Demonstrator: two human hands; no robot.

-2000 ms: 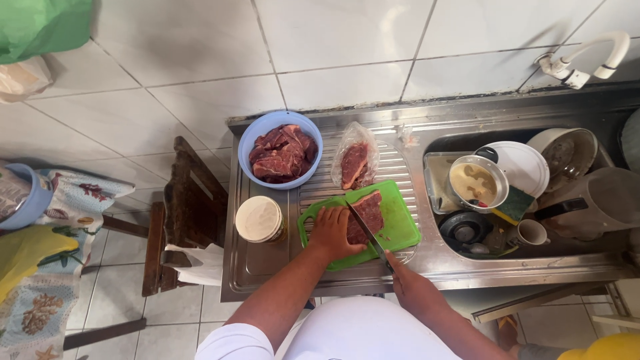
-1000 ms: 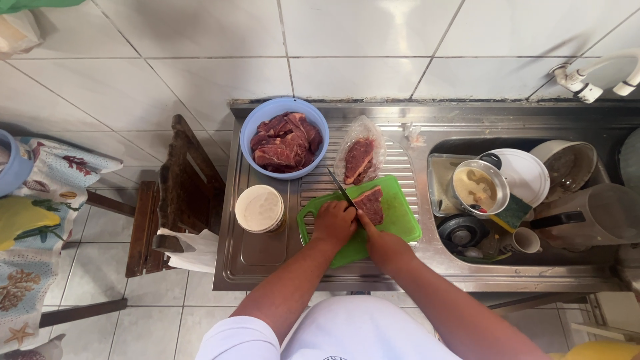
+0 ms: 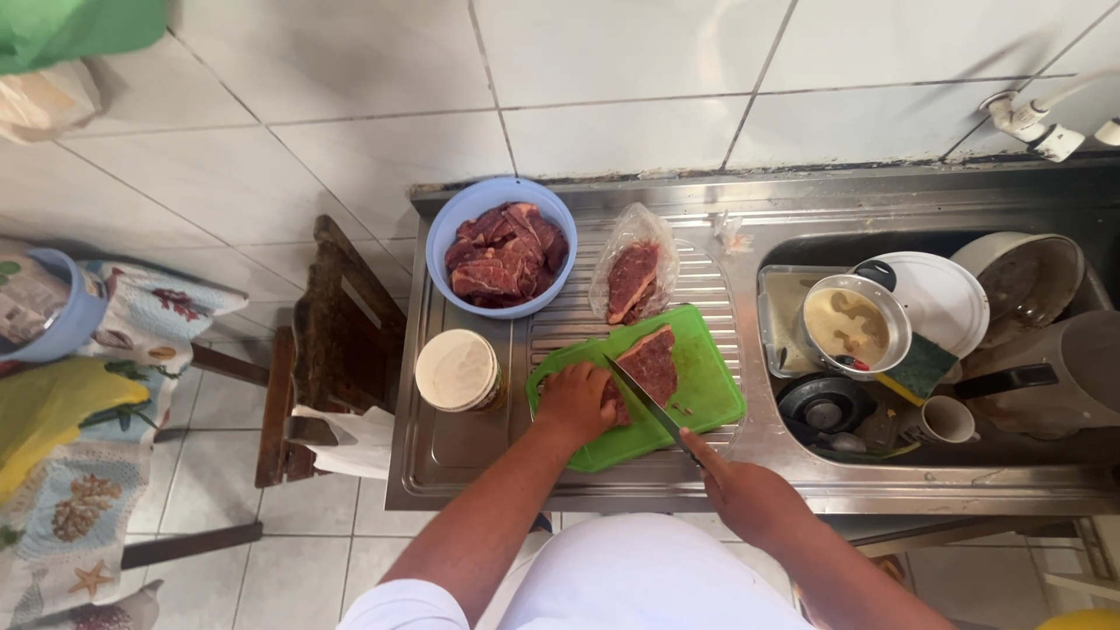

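A green plastic cutting board (image 3: 713, 385) lies on the sink's ribbed drainboard. My left hand (image 3: 573, 404) presses on a piece of raw meat at the board's left part, its fingers covering much of it. In my right hand (image 3: 748, 499) is a kitchen knife (image 3: 647, 398), its blade slanting across the board between that piece and a larger slab of raw meat (image 3: 649, 366). Behind the board, more meat (image 3: 632, 280) rests in a clear plastic bag (image 3: 669, 249). A blue plastic bowl (image 3: 435, 254) at the back left holds several raw pieces.
A white-lidded tub (image 3: 457, 370) stands left of the board. To the right, the steel sink (image 3: 768, 254) holds a pot (image 3: 901, 350), a sponge (image 3: 920, 367), a mug (image 3: 948, 420) and other dishes. A wooden chair (image 3: 337, 350) and a cloth-covered table (image 3: 96, 490) are at the left.
Since one second ago, my right hand has moved right, away from my left hand. The knife now slants the other way from its handle, as it did two seconds ago.
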